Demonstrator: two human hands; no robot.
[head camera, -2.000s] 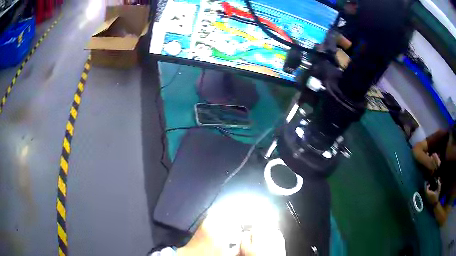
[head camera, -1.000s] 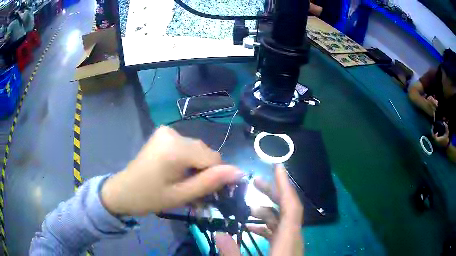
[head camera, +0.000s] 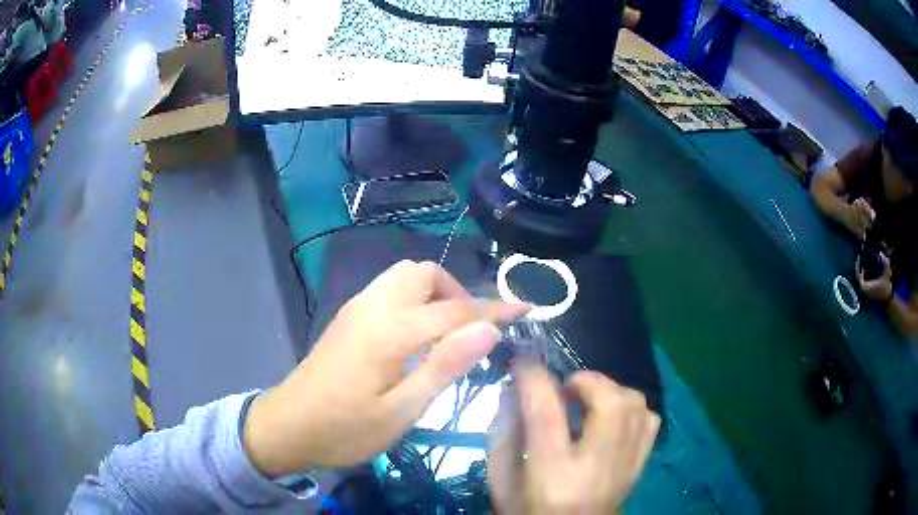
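My left hand (head camera: 367, 367) reaches in from the lower left in a light blue sleeve, fingertips at a small dark, shiny piece (head camera: 525, 340). My right hand (head camera: 569, 443) holds that piece from below; its fingers are blurred. The piece is too blurred to identify. Thin black cables (head camera: 458, 407) run below and between the hands, with a dark bundle (head camera: 413, 478) at the bottom edge. The white ring (head camera: 502, 287) lies flat on the black microscope base (head camera: 614, 312), just beyond the fingertips.
The microscope (head camera: 559, 111) stands behind the ring. A monitor (head camera: 362, 60) is at the back left, with a smartphone (head camera: 403, 196) in front. Tweezers (head camera: 567, 347) lie right of the hands. The green belt (head camera: 705, 251) runs at right; a person (head camera: 871, 201) works beyond it. A carton (head camera: 191, 111) stands on the floor.
The bright glare around the hands has faded. Both hands stay together at the small piece; the left palm has turned and the right fingers have closed in. The cables now hang lower left.
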